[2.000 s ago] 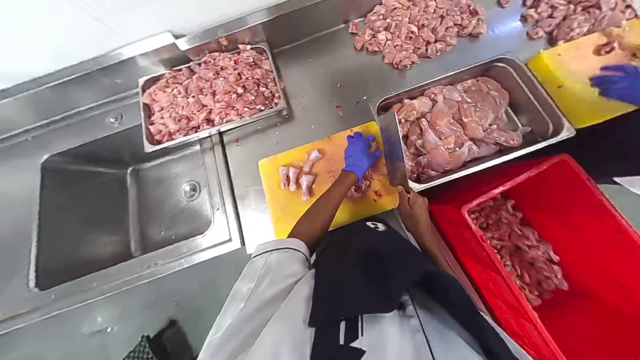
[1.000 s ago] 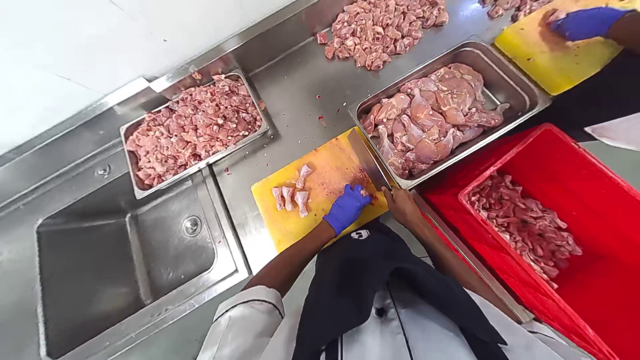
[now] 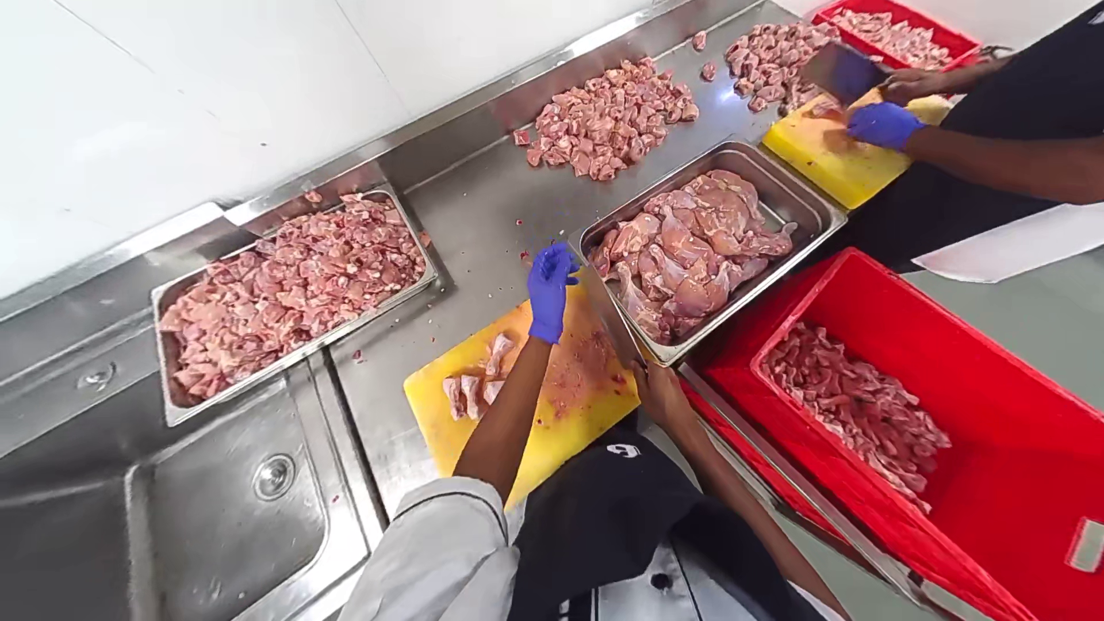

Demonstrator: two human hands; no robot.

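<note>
My left hand, in a blue glove, is raised above the far edge of the yellow cutting board, its fingers apart and nothing visible in it. My bare right hand grips the handle of a large blade, probably a cleaver, at the board's right edge. Several cut chicken drumstick pieces lie on the board's left part. Red meat scraps and juice mark its middle. Just beyond the right hand, a steel pan holds raw chicken legs.
Chopped chicken fills a steel tray beside the sink. A pile of chicken pieces lies on the steel counter. A red crate with meat stands at right. A co-worker's gloved hand works with a cleaver at another yellow board.
My left hand has moved from low on the board to its far edge, off the meat there. My right hand keeps its grip on the blade. The view has shifted.
</note>
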